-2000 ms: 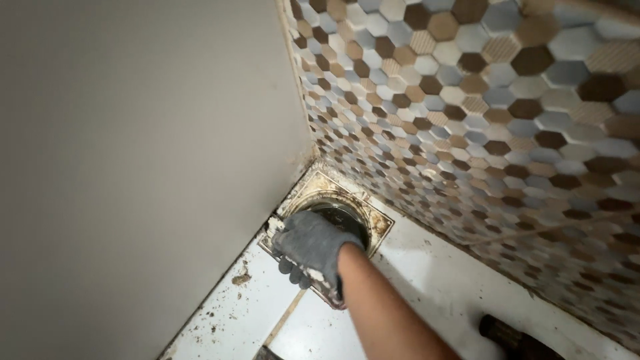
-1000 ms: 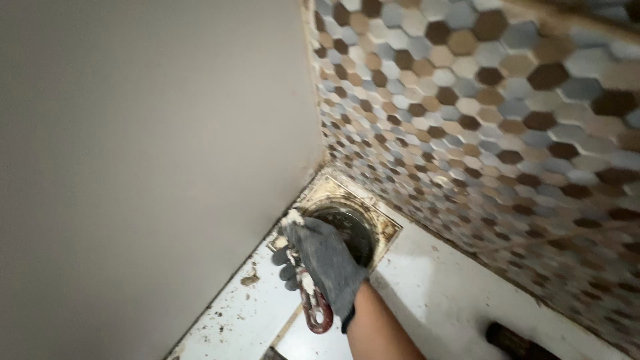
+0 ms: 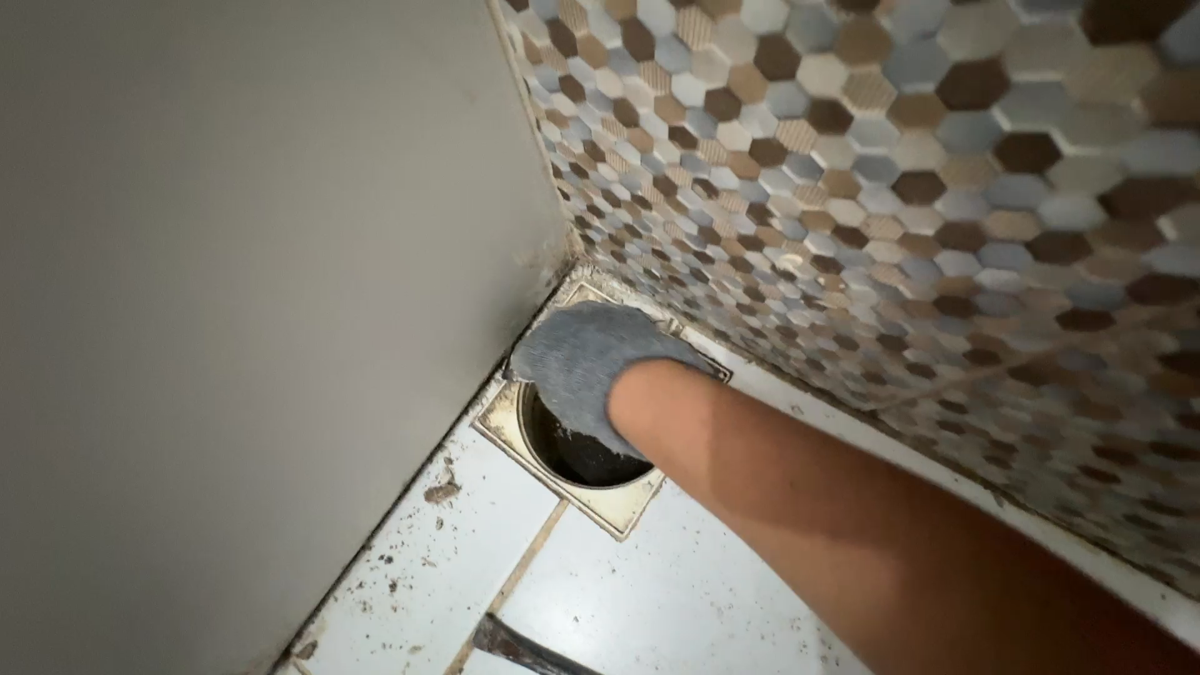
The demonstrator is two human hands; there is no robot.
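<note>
My right hand point(image 3: 600, 361), in a grey glove, is over the far part of a square floor drain frame point(image 3: 614, 514) in the corner. Its back faces me and its fingers are hidden, so I cannot tell what they hold. Below the glove, part of the dark round drain opening point(image 3: 586, 459) shows. The frame is stained and dirty. A dark, flat-ended tool point(image 3: 525, 649) lies on the floor at the bottom edge, only partly in view. My left hand is not in view.
A plain grey wall point(image 3: 244, 281) rises on the left, a wall of hexagonal mosaic tiles point(image 3: 844, 169) on the right. White floor tiles point(image 3: 675, 581) with a brownish grout line meet them. Dirt crumbs point(image 3: 442, 491) are scattered along the grey wall.
My right hand has moved from the near left side of the drain to its far side. The reddish-handled tool seen in it one second ago is now out of sight.
</note>
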